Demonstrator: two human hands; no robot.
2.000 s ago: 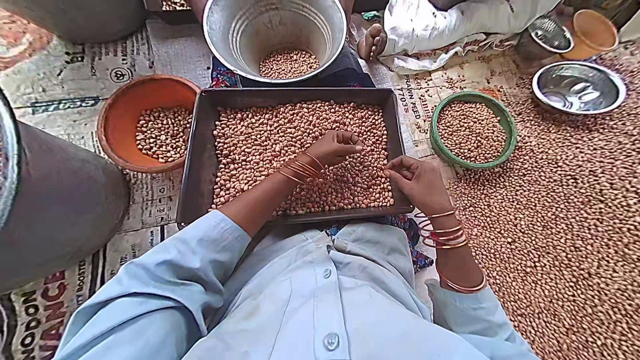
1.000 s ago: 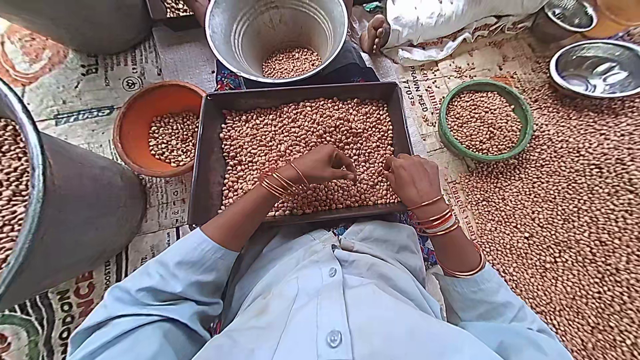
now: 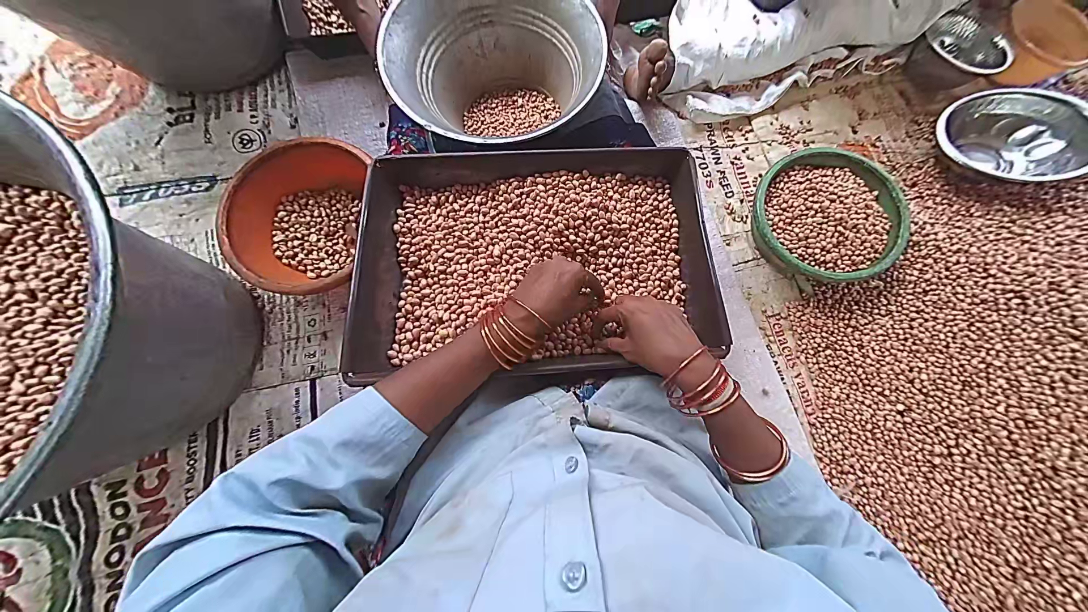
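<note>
A dark rectangular tray rests at my lap with a layer of brown nuts or beans across it. My left hand is low over the tray, fingers curled down at the beans. Close to its right, my right hand bends its fingers toward the same spot near the tray's front edge. Whether either hand pinches a bean cannot be made out. An orange bowl holding some beans stands against the tray's left side. To the right is a green bowl full of beans.
Beyond the tray, a metal bucket holds beans beside another person's foot. A large metal container of beans stands at left. Beans lie spread over the floor at right, near a steel bowl. A white sack lies behind.
My left hand has moved toward the tray's near edge and closer to my right hand. More of the left container and its beans shows than two seconds ago.
</note>
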